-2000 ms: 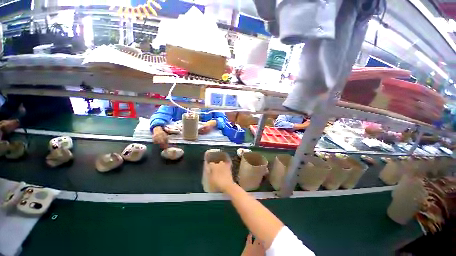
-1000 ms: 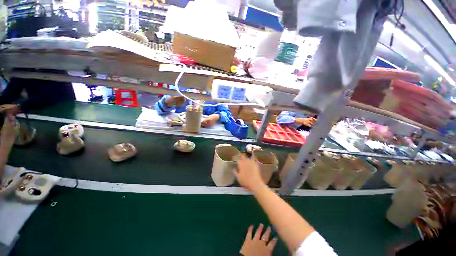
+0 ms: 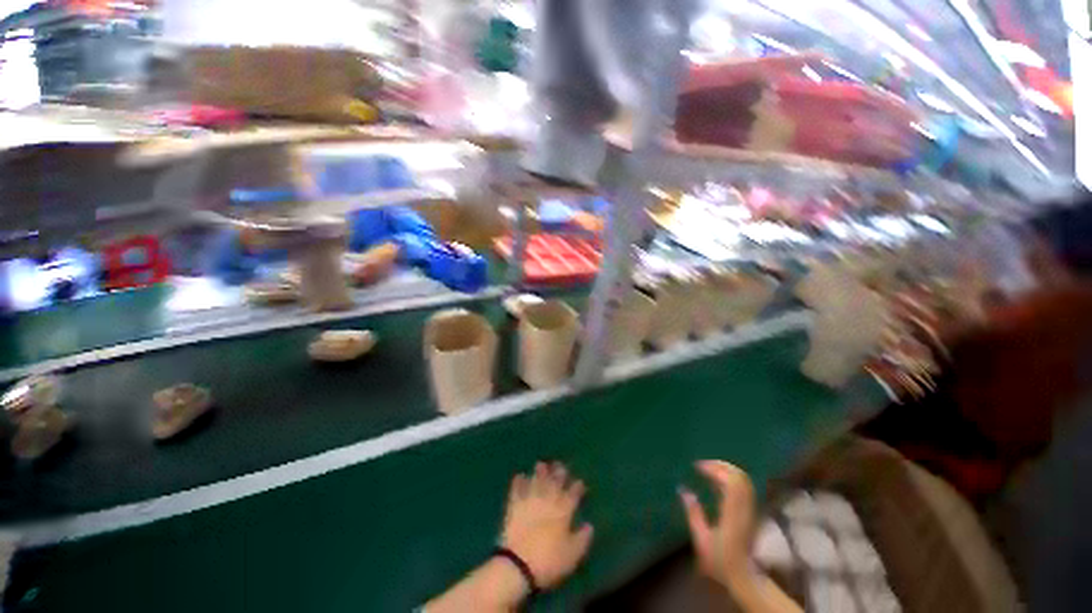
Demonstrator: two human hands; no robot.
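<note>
My left hand (image 3: pixel 545 527), with a dark band on the wrist, is spread on the green bench top (image 3: pixel 395 539) and holds nothing. My right hand (image 3: pixel 725 521) is right of it, empty, fingers apart, at the bench edge beside the carton (image 3: pixel 916 527). White rounded ends of packed housings (image 3: pixel 826 551) show inside the carton. A cream open-topped housing (image 3: pixel 461 359) stands upright on the dark green belt (image 3: pixel 270 407). Another housing (image 3: pixel 547 345) stands right of it, with more behind the post. The picture is blurred.
A pale rail (image 3: pixel 299 469) runs between bench and belt. A perforated post (image 3: pixel 611 269) rises beside the housings. Low cream pieces (image 3: pixel 341 346) lie on the belt. Across it are a red tray (image 3: pixel 551 256) and a blue sleeve (image 3: pixel 413 240). A person (image 3: pixel 1030 359) is at the right.
The view has swung right, bringing the carton into sight. My right hand has left the housings on the belt and come back to the carton side. My left hand remains at the bench, open.
</note>
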